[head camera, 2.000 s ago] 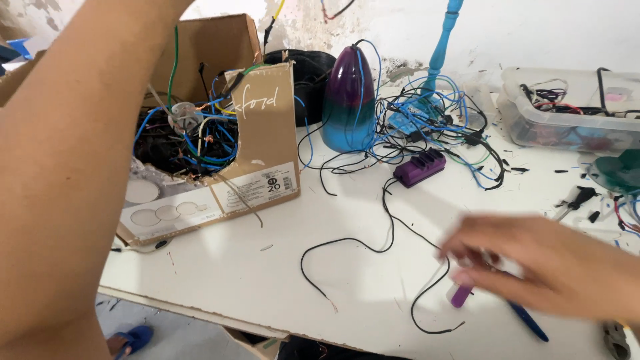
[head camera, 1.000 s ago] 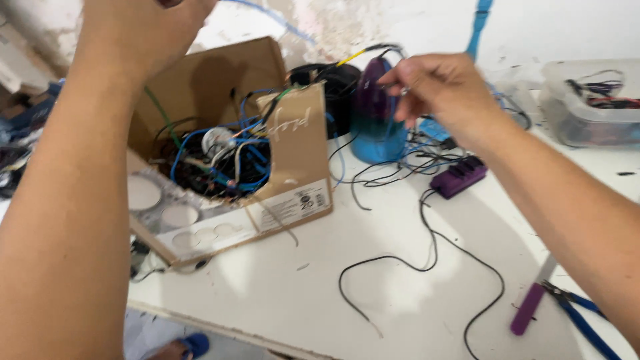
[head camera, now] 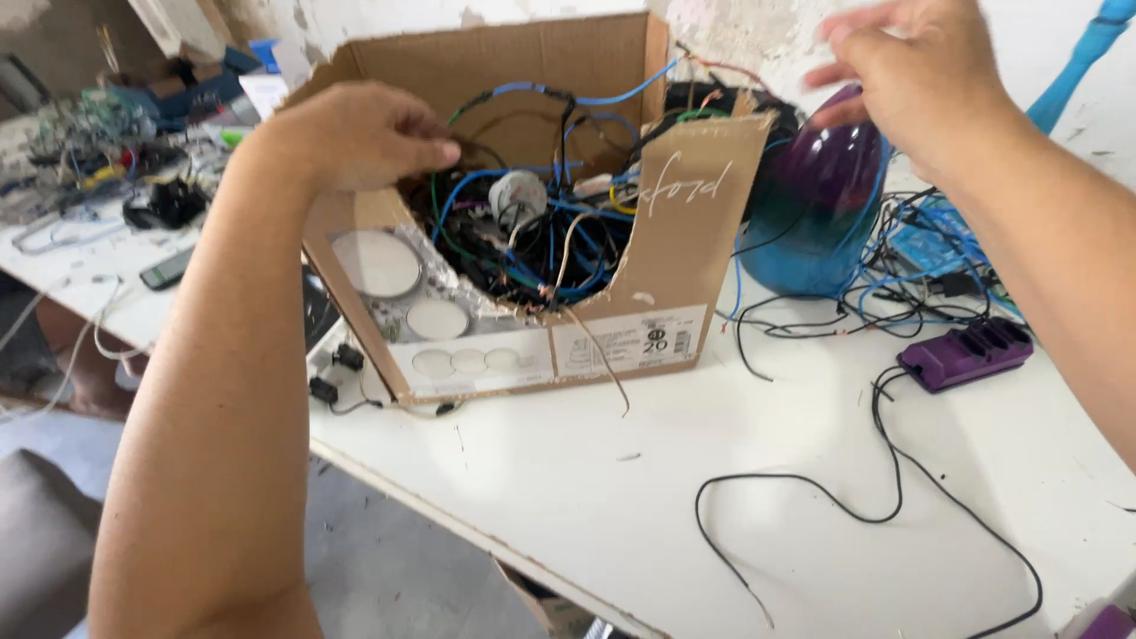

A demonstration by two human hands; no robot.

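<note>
A cardboard box with a ragged cut-out front stands on the white table, full of tangled wires in black, blue, green and yellow. Over its left side is my left hand, fingers curled near a green and black wire; whether they pinch it cannot be told. My right hand, slightly blurred, is raised in front of the upper part of a purple-to-blue vase, fingers apart and holding nothing. A purple power socket block lies at the right, its black cord looping across the table.
More wires lie tangled behind the socket block, near a blue turned post. At the left, another white table bears heaped cables and a phone-like device. The near table's edge runs diagonally below the box.
My left hand has come down from above to the box's left side. The right hand has gone from the tabletop tools to a raised position by the vase. The view has swung left.
</note>
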